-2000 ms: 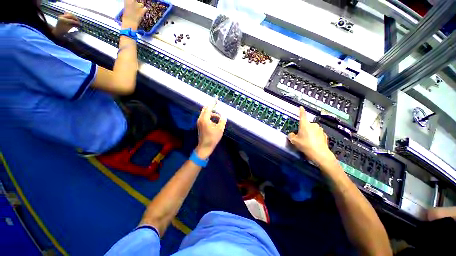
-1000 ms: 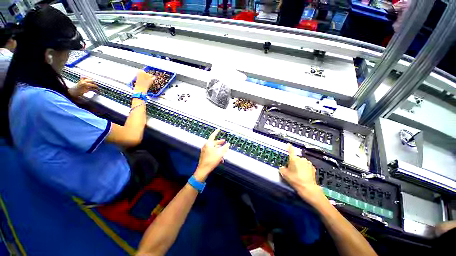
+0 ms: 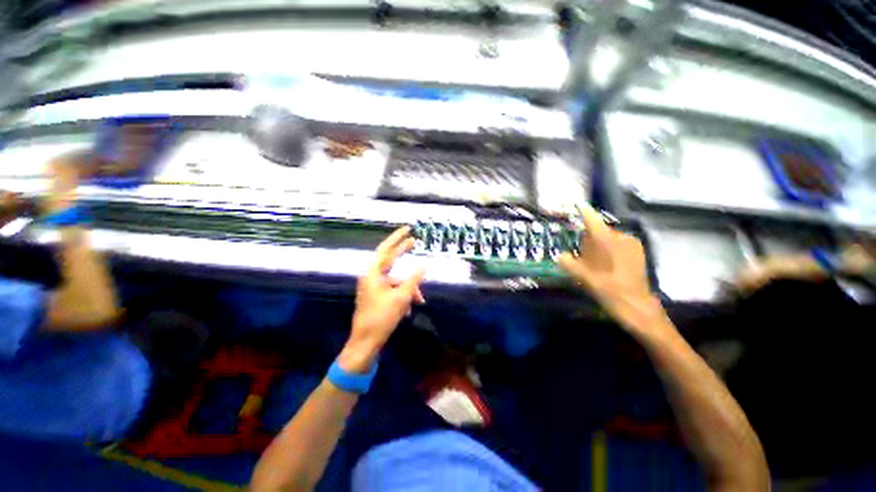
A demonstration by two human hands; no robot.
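The frame is blurred. A green circuit board strip (image 3: 495, 239) with pale upright parts runs between my hands. My left hand (image 3: 382, 293) has its fingertips at the strip's left end. My right hand (image 3: 615, 264) is at its right end, with the thumb low and the index finger above. The strip lies across the left part of a lower black carrier fixture, partly hiding it. A lighter green band (image 3: 526, 270) shows on that fixture below the strip. Another black carrier fixture (image 3: 459, 176) lies behind, with rows of pale parts.
The conveyor rail (image 3: 259, 231) with green boards runs left. Behind it are a clear bag (image 3: 279, 135), a brown component pile (image 3: 344, 144) and a blue bin (image 3: 132, 149). Another blue bin (image 3: 805, 173) is at right. A person's arm (image 3: 81, 274) is at left, another (image 3: 792, 269) at right.
The view has swung right. My hands were over the rail, at either end of a stretch of boards; now a separate strip spans between them over the lower fixture, further right.
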